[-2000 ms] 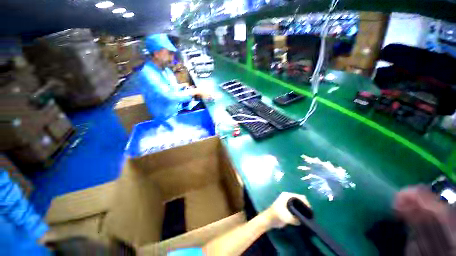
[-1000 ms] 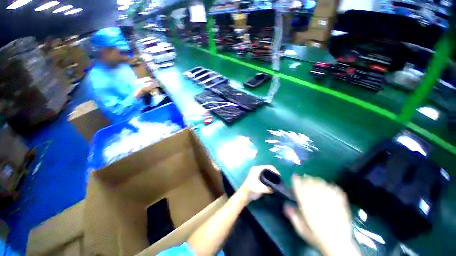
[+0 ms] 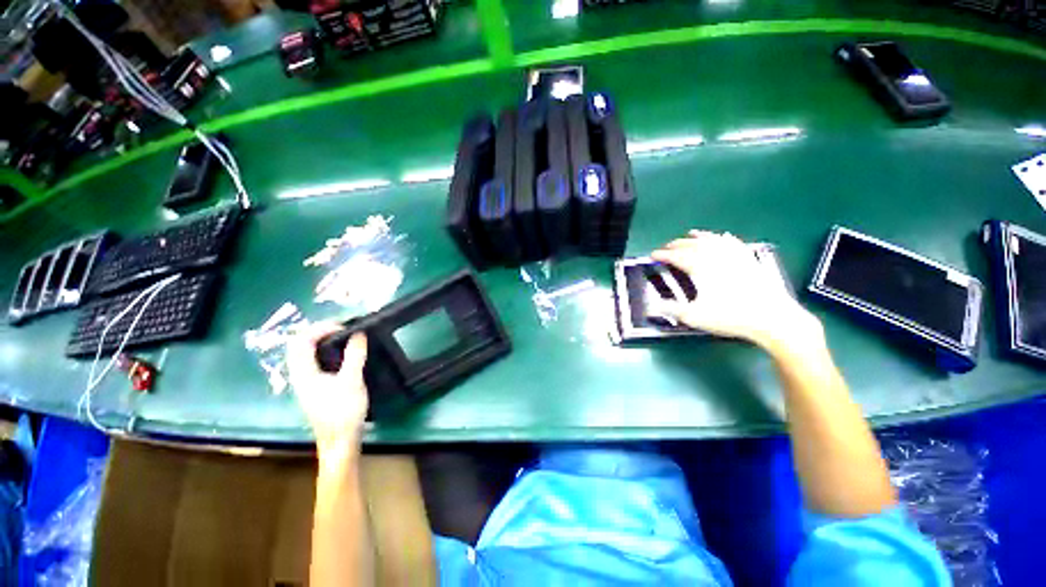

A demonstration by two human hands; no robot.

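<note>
My left hand (image 3: 333,384) grips the left end of a black protective cover (image 3: 474,329) with a rectangular opening, held tilted over the green bench near its front edge. My right hand (image 3: 728,287) lies on a tablet (image 3: 638,300) with a pale rim and dark screen, its fingers over the screen; whether it grips the tablet's edge is hidden. A stack of black covers (image 3: 539,184) with blue ovals stands beyond, between the hands. Two more tablets, one whole (image 3: 900,295) and one cut off (image 3: 1029,287), lie at the right.
Small white parts (image 3: 358,264) in clear plastic lie beyond my left hand. Keyboards (image 3: 161,258), a slotted tray (image 3: 57,278) and a red item (image 3: 140,373) lie at left. A handheld device (image 3: 900,80) lies at far right. A cardboard carton (image 3: 195,505) is below the bench edge.
The view has swung right to the bench with the stack and tablets. My left hand still holds the black cover, now tilted with its opening showing. My right hand has moved from near it to a tablet.
</note>
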